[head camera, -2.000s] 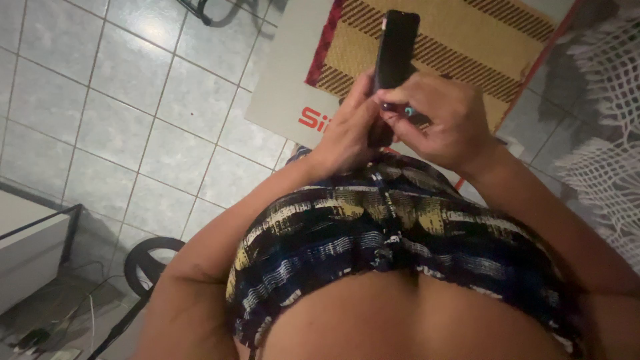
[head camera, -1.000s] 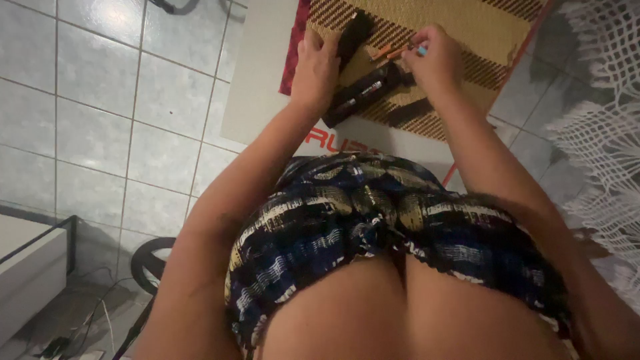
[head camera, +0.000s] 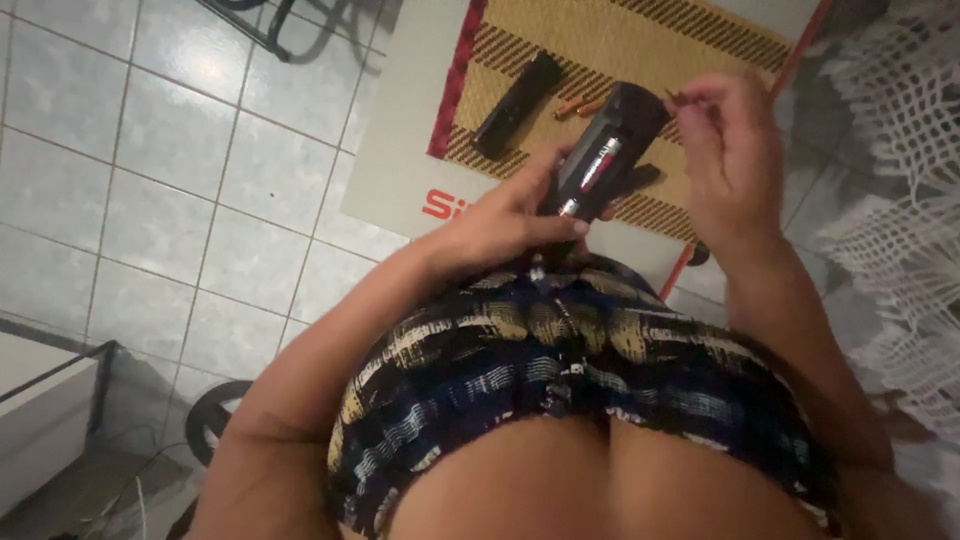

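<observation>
My left hand [head camera: 517, 214] is wrapped around the lower part of a glossy black handheld device [head camera: 604, 154], whose wide end points up and away. My right hand [head camera: 731, 150] is beside that end, thumb and fingers pinched on a small thin item [head camera: 677, 97], too blurred to name. Left of the device, a long black piece [head camera: 517, 105] lies on the woven straw mat [head camera: 637, 34]. Between them lie copper-coloured cylinders [head camera: 571, 107] that look like batteries, partly hidden by the device. Another dark piece [head camera: 643, 178] shows just right of the device.
The mat rests on a pale tabletop [head camera: 394, 150] with red lettering and a red edge. White crocheted fabric [head camera: 885, 225] hangs at the right. A black metal frame [head camera: 274, 37] stands on the tiled floor, and white furniture [head camera: 49, 420] with cables is at lower left.
One second ago the device lay on the mat and my left hand was at the long black piece. Now my left hand holds the device up, and my right hand has moved to its wide end.
</observation>
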